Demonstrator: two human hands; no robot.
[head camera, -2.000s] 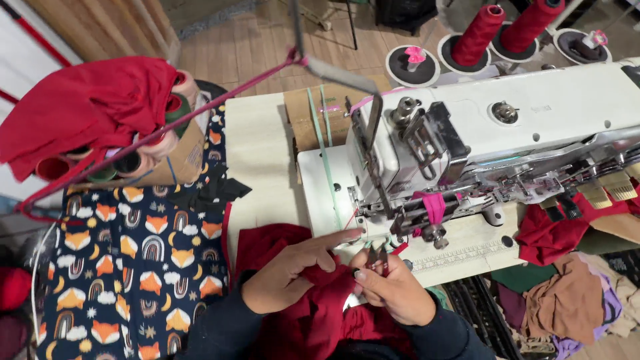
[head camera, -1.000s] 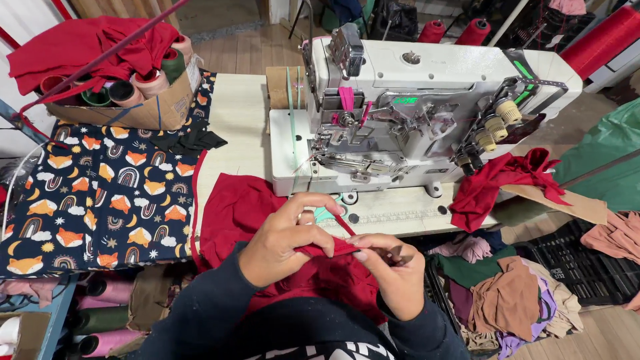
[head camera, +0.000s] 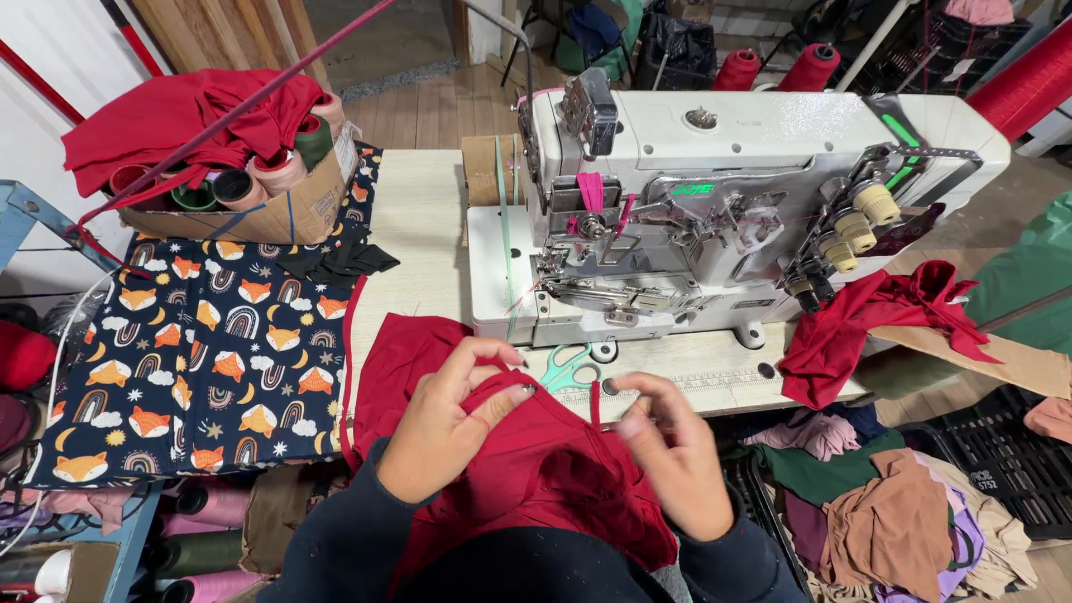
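Red stretch fabric lies over the table's front edge and my lap, below the white industrial sewing machine. My left hand is on the fabric's upper part, a bound edge pinched between thumb and fingers. My right hand is raised at the fabric's right side, fingers curled and apart, beside a short red strip end that stands up from the edge; no hold on it shows. Mint-handled scissors lie between the fabric and the machine's base, partly hidden by the fabric.
Fox-print cloth covers the table's left side, with a cardboard box of thread cones behind it and black scraps on it. More red fabric hangs at the right. A crate of mixed cloth stands below right.
My hands were together at the fabric edge one second ago; now they are apart, the right one off the cloth. Two seconds ago they were close to the needle area. The view has shifted.
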